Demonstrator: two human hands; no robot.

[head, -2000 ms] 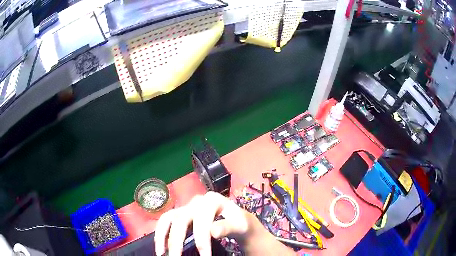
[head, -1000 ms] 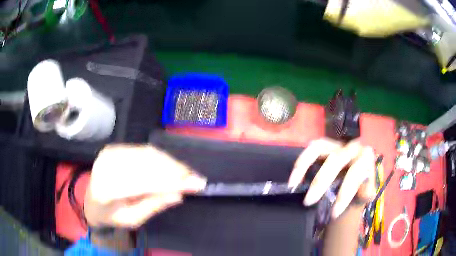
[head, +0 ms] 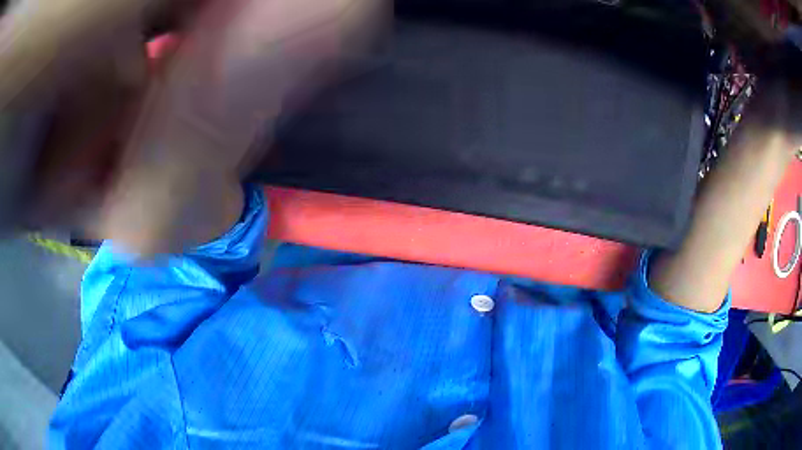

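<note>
A large matte black foam pad or tray (head: 528,132) lies in front of me, tilted in the picture, its near edge over the red bench mat (head: 440,233). My left hand (head: 290,53) is a large blur at the upper left, over or beside the pad's left end. Its fingers and anything in them cannot be made out. My right forearm passes the pad's right end, but the right hand does not show. A darker band crosses above the pad at the top; what it is cannot be told.
My blue jacket (head: 396,352) fills the bottom. A heap of small dark parts (head: 728,105) is at the upper right. A white ring (head: 787,244) lies on the red mat at the right edge, near a dark and yellow tool. A blue object (head: 747,378) sits below the mat.
The view has swung down from the bench to the pad's near edge and my jacket. The blue bin, glass dish, white rolls and the thin strip between my hands no longer show.
</note>
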